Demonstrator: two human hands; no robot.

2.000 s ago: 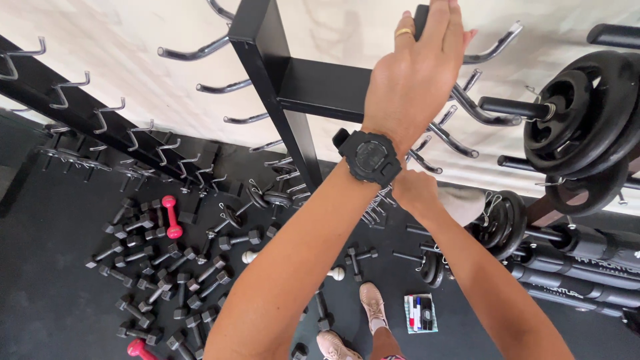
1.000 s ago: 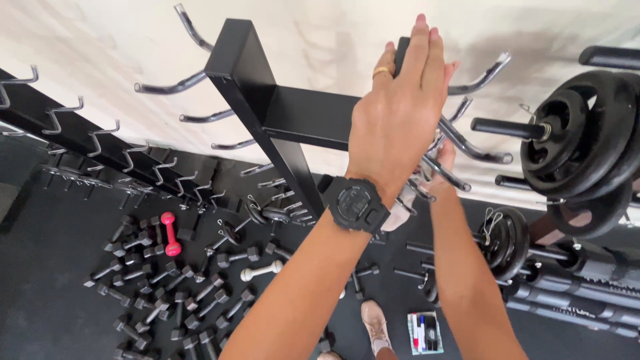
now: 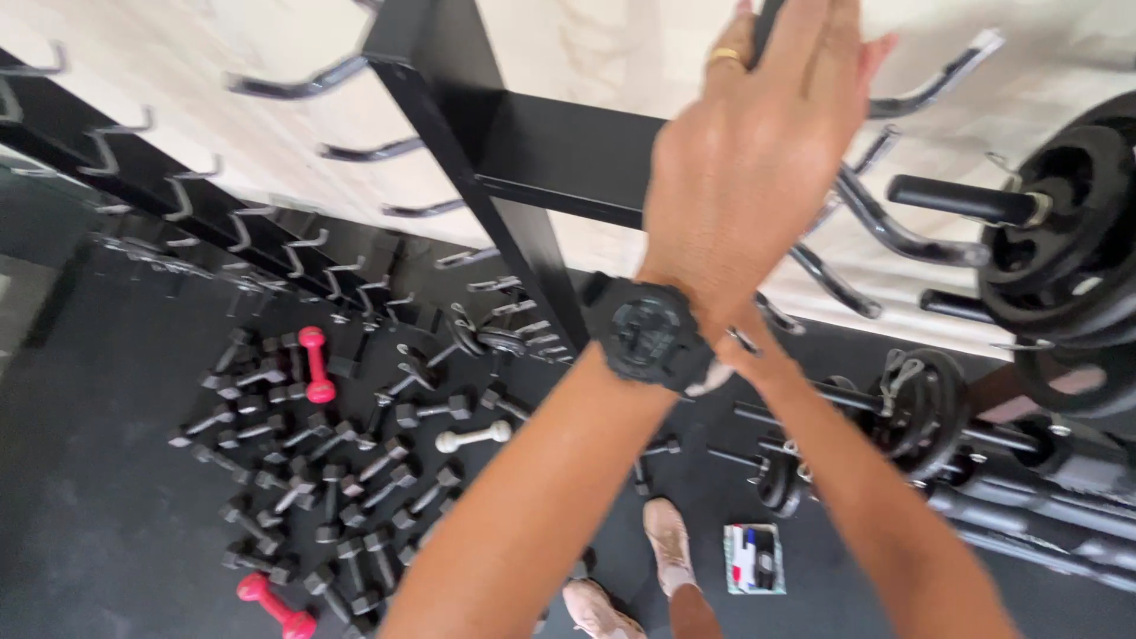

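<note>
My left hand, with a ring and a black digital wristwatch, is raised at the top of a black metal rack. Its fingers lie around a dark upright end, partly cut off by the frame's top edge. Bent chrome hooks stick out on both sides of the rack. My right forearm passes behind the left wrist. Most of my right hand is hidden there, beside the lower hooks, and a bit of pale material shows near it; whether it grips anything cannot be told.
Many black hex dumbbells, red dumbbells and a white dumbbell lie on the dark floor. Weight plates hang on pegs at right. A box of markers sits near my shoes. Another hook rack stands at left.
My right hand showed beside the lower hooks a second ago and is now mostly behind my left wrist. My left hand stays at the rack top. The view has moved closer to the rack.
</note>
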